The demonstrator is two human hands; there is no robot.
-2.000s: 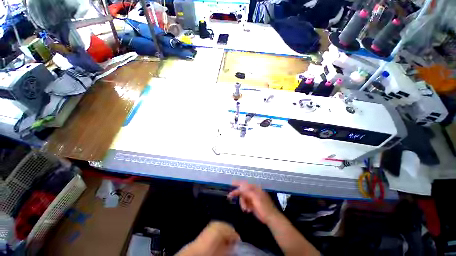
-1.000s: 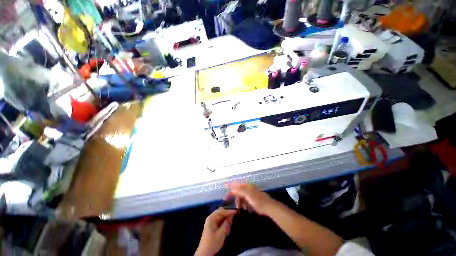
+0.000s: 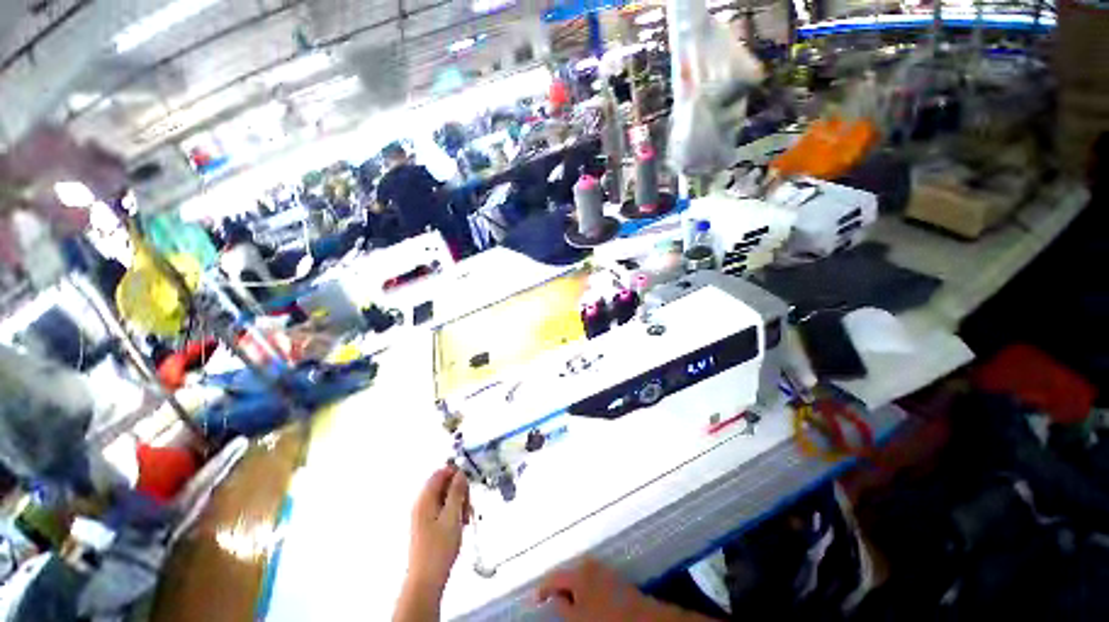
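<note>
The white sewing machine (image 3: 608, 407) with its blue stripe and lit black panel stands in front of me. My left hand (image 3: 438, 522) is raised at the needle end of the head, its fingertips close together beside the presser foot (image 3: 505, 481). Whether they pinch thread or touch the metal is too small to tell. My right hand (image 3: 602, 593) is low at the table's front edge, fingers bent, partly cut off by the picture's bottom edge. Nothing can be made out in it.
Scissors (image 3: 832, 430) with orange-red handles lie at the table's right end. Black thread cones with pink tips (image 3: 614, 306) stand behind the head, larger grey cones (image 3: 591, 207) farther back. Cloth piles (image 3: 262, 401) lie at the left. A person in dark clothing (image 3: 414, 194) is in the background.
The view has tilted up and shows more of the workshop. My left hand has gone from beside my right hand, below the table edge, up to the needle end. My right hand stays low.
</note>
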